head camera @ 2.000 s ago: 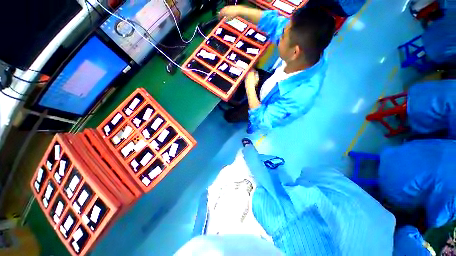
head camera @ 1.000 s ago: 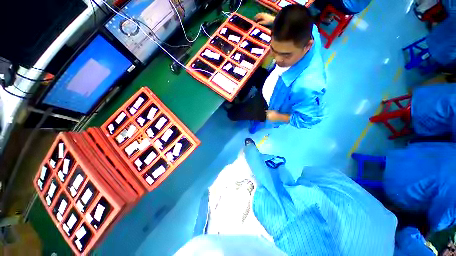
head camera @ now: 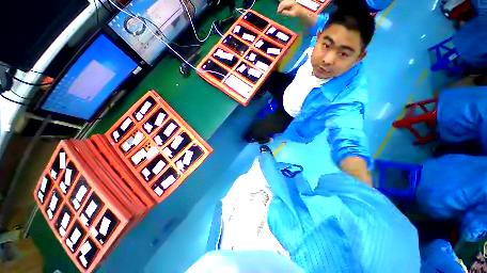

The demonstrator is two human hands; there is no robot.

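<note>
Neither of my hands shows in the picture; only my blue smock (head camera: 342, 224) and white shirt (head camera: 245, 213) fill the lower middle. Nearest in front, on the left, an orange-red tray (head camera: 132, 116) lies on the green bench with black phones and white labels in its pockets. Beside it stands a stack of like trays (head camera: 124, 214), the top one filled with labelled phones. A third tray (head camera: 292, 40) lies farther along the bench, with a white item in its near pocket and a thin white cable over it.
A seated person in blue (head camera: 334, 101) faces me, one arm reaching towards my smock. A lit monitor (head camera: 88, 80) stands behind the trays. Red (head camera: 416, 121) and blue (head camera: 398, 178) stools and other people in blue (head camera: 459, 186) are at the right.
The seated person has turned and looked up towards me, and one arm has moved from the lap towards my smock. The near trays look unchanged.
</note>
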